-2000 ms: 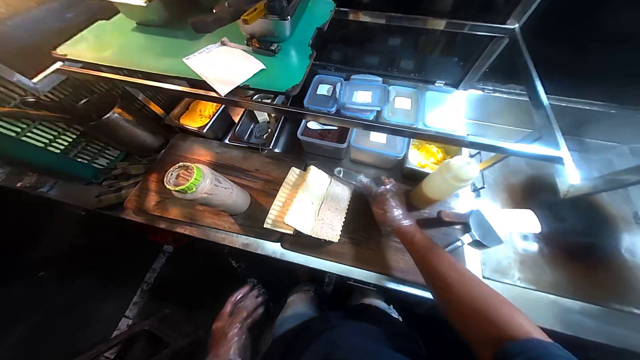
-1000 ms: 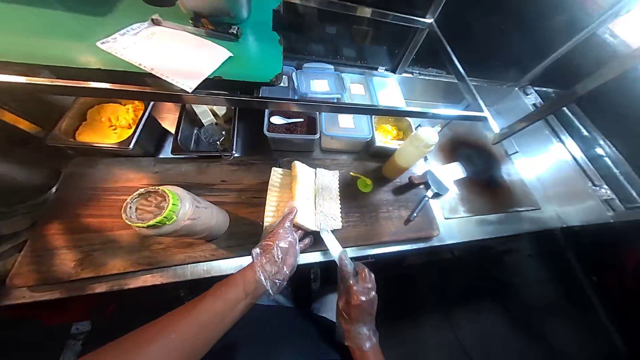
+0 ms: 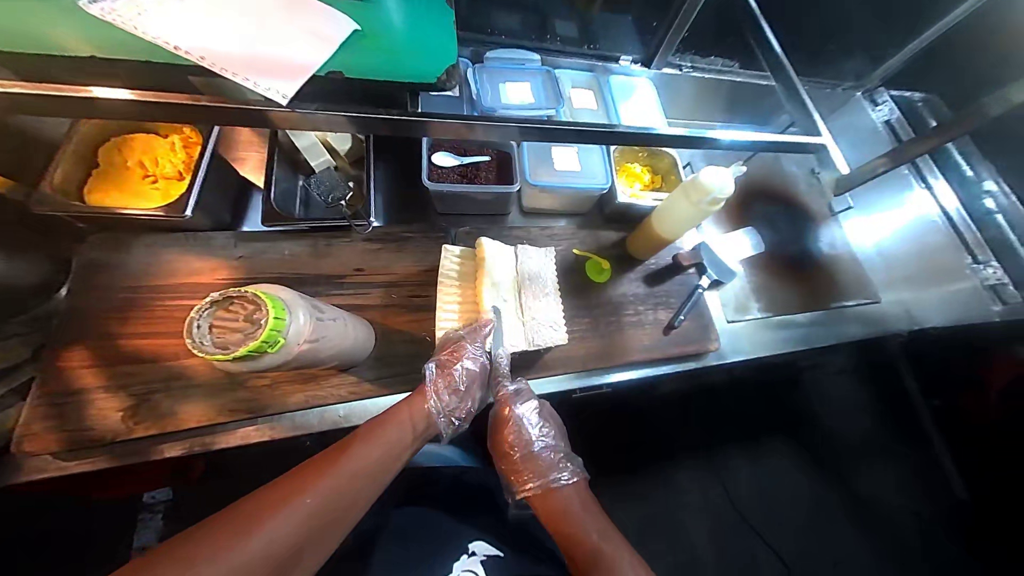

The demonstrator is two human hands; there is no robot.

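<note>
Slices of bread [image 3: 542, 292] with crimped edges lie on a dark wooden board [image 3: 384, 276], one piece standing up along the middle. My right hand [image 3: 532, 440], in a clear plastic glove, is closed on the handle of a knife [image 3: 499, 340], whose blade lies against the bread's near edge. My left hand [image 3: 460, 376], also gloved, touches the bread's near left corner with its fingertips; whether it grips the bread is hard to tell. Left of the hands lies a jar of brown spread [image 3: 312, 332] with a green rim. A small green plastic piece [image 3: 598, 269] rests right of the bread.
A squeeze bottle [image 3: 680, 212] and a scraper with a black handle [image 3: 704, 276] are at the board's right. Behind stand a tray of orange spread [image 3: 144, 168], a tray with utensils [image 3: 320, 188], a tub with a white spoon [image 3: 472, 180] and lidded containers [image 3: 564, 180]. A metal rail [image 3: 384, 124] crosses above.
Two seconds ago one hand was reaching near the squeeze bottle and the other hung below the board's edge. Both came to the bread, a knife in the right; its blade now lies farther over the bread.
</note>
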